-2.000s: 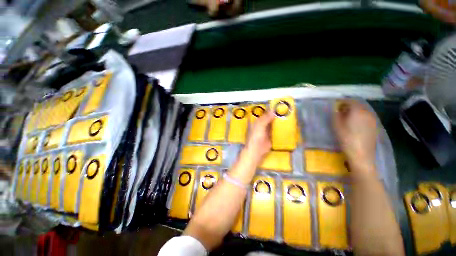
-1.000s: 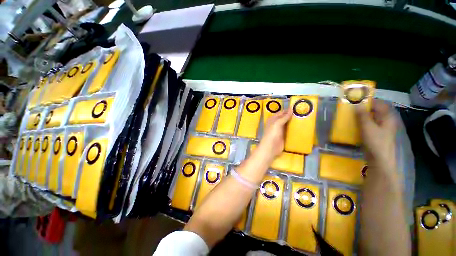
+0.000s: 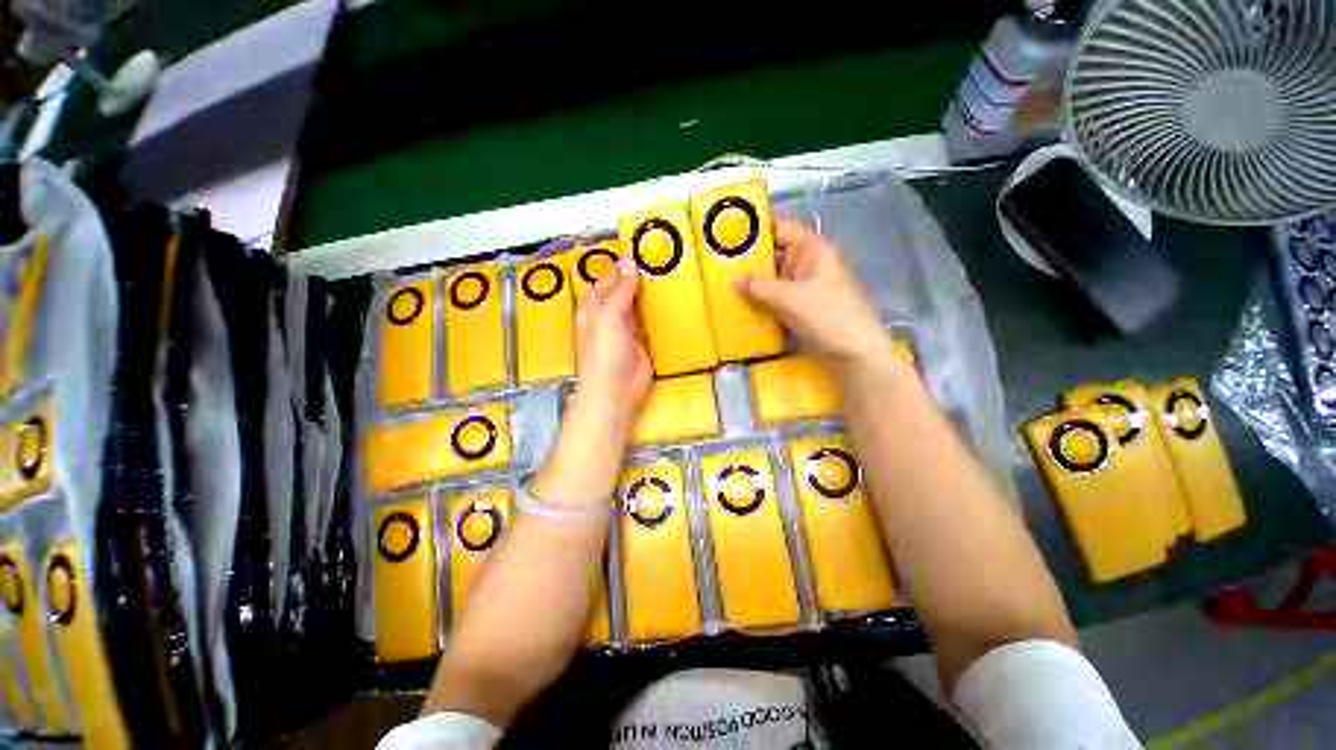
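Observation:
A pale blister tray [image 3: 542,418] lies in front of me, with yellow housings in many of its pockets. My left hand [image 3: 608,344] holds a yellow housing [image 3: 673,315] by its left edge, above the tray's upper row. My right hand [image 3: 824,301] holds a second yellow housing [image 3: 739,293] by its right edge. The two housings are side by side with their long edges together and their black rings at the top. The pockets to the right of them in the upper row show bare grey plastic. My forearms hide part of the tray.
Tall stacked filled trays [image 3: 220,484] stand at the left. Loose yellow housings [image 3: 1102,506] overlap on the worktop at right. A fan [image 3: 1231,110], a bottle [image 3: 1004,81] and a black slab [image 3: 1092,242] on a pale round base are at upper right. A red object [image 3: 1282,601] is at lower right.
My right hand has moved left with its housing, closing the gap to the one in my left hand. The view has turned right, showing more of the fan and loose housings.

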